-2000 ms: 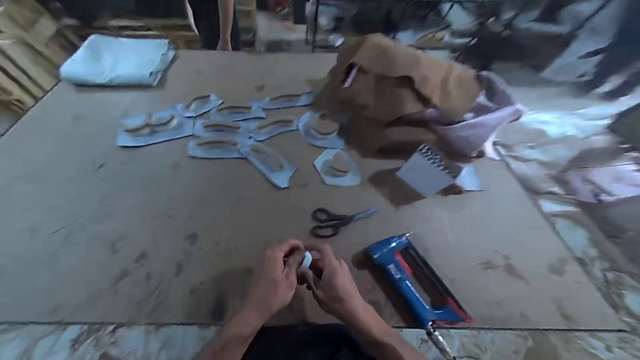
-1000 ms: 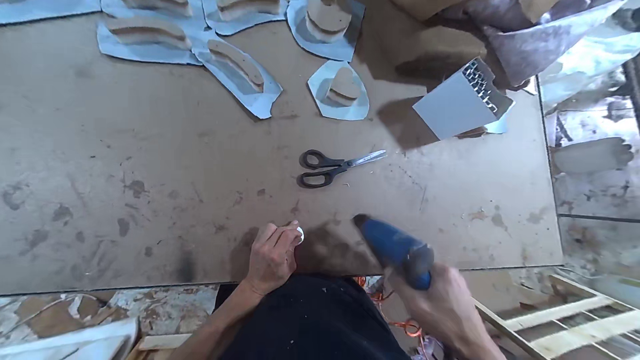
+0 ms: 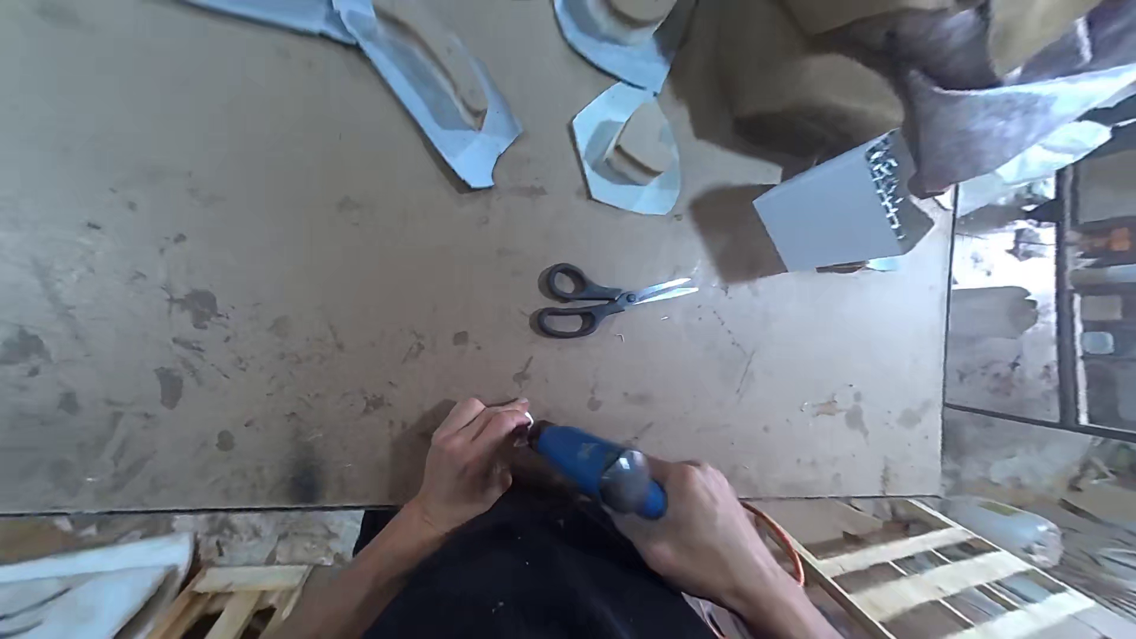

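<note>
My right hand point(image 3: 688, 519) grips a blue pneumatic stapler point(image 3: 581, 457), its dark nose pointing left at my left hand point(image 3: 470, 453). Pinched in the fingertips of my left hand is a small white piece point(image 3: 530, 418), mostly hidden, right at the tool's nose; whether they touch I cannot tell. Beyond both hands lie black-handled scissors point(image 3: 586, 302), blades parted and pointing right. Farther off, a light blue fabric piece point(image 3: 652, 200) carries a small tan block point(image 3: 643, 146). An orange air hose point(image 3: 781, 541) runs below my right hand.
More light blue fabric pieces with tan shapes point(image 3: 435, 67) lie at the far side. A white box of metal staples point(image 3: 830, 213) stands at the right, near piled brown and greyish material point(image 3: 985, 124). The table's near edge point(image 3: 222, 509) runs by my body; wooden slatted frames point(image 3: 923, 568) are below it.
The blue stapler, lying on the table two seconds ago, is now in my right hand with its nose at my left fingertips. The view has tilted down and come closer.
</note>
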